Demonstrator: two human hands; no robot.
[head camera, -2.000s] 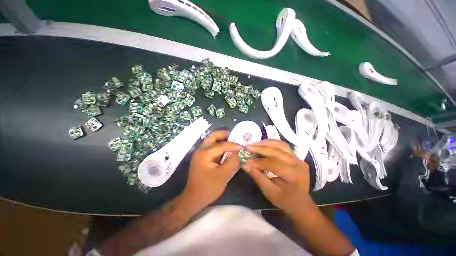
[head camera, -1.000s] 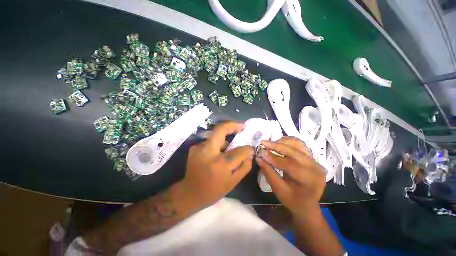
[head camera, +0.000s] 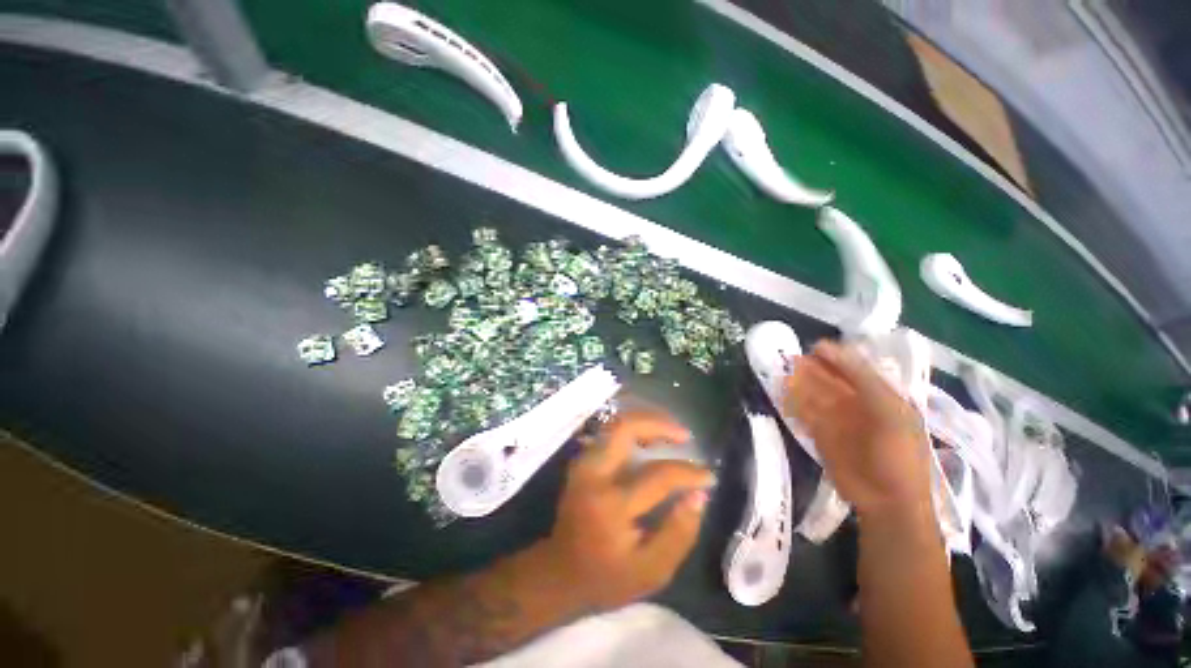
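Observation:
Loose green circuit boards (head camera: 509, 326) lie heaped on the dark bench. A white housing half (head camera: 503, 467) lies on the heap's front edge, round end down-left. Another (head camera: 760, 522) lies between my hands, round end towards me. My left hand (head camera: 643, 493) is over the bench beside the first housing, thumb and fingers apart, with nothing visible in it. My right hand (head camera: 846, 402) is blurred at the left side of the pile of housings (head camera: 973, 450). A curved housing (head camera: 865, 277) crosses the rail just beyond its fingers; whether the hand grips it is unclear.
The green conveyor belt (head camera: 601, 59) beyond the pale rail (head camera: 503, 176) carries several spaced white housings. A white curved part (head camera: 37, 209) is cut off at the left edge. Another person's hand (head camera: 1126, 551) shows at the far right.
My hands were together over a housing with a small board between their fingertips; now they are apart. My right hand has moved right to the pile. A curved housing now crosses the rail.

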